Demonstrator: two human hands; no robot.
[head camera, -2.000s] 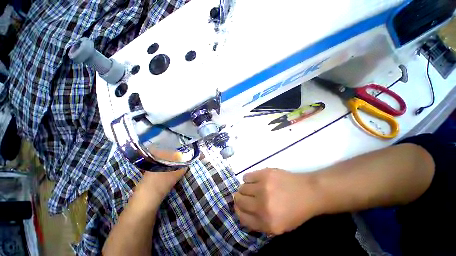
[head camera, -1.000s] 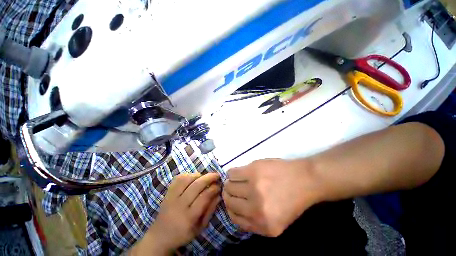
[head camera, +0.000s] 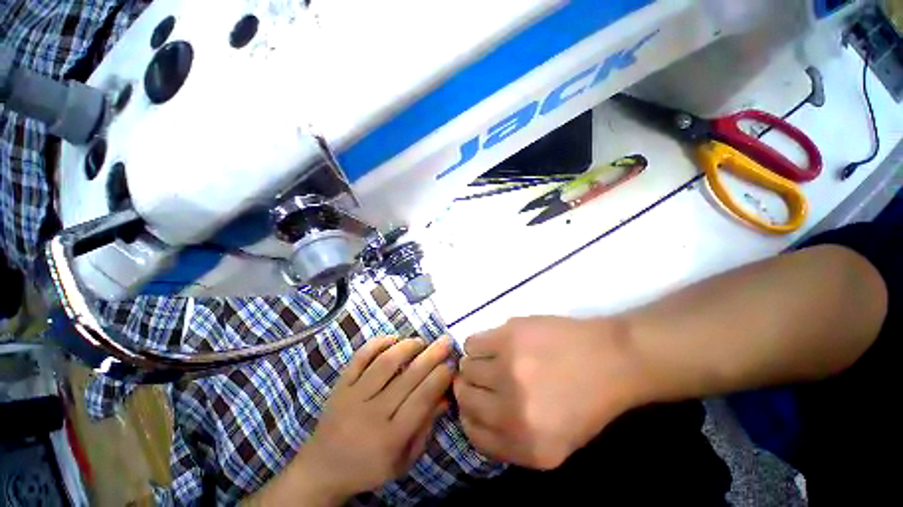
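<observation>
The plaid shirt piece (head camera: 287, 347) lies under the machine head and runs toward me beneath both hands. Its folded edge (head camera: 401, 297) reaches up to the needle area, where metal parts hide the presser foot. My left hand (head camera: 381, 416) lies on the cloth with fingers bent, its fingertips at the edge. My right hand (head camera: 545, 391) is closed on the cloth edge just right of the left fingertips; the hands nearly touch. The white sewing machine (head camera: 396, 99) with a blue stripe fills the top of the view.
Scissors (head camera: 757, 173) with red and yellow-orange handles and small thread snips (head camera: 584, 188) lie on the white table (head camera: 594, 272) to the right. A flat black rectangle (head camera: 545, 151) lies under the machine arm. A curved shiny loop (head camera: 188, 361) sticks out at the head's front. More plaid cloth (head camera: 30, 188) hangs behind.
My left hand has come from behind the shiny loop to beside my right hand at the cloth edge. In the last second the left fingers flattened slightly. The camera view has also shifted.
</observation>
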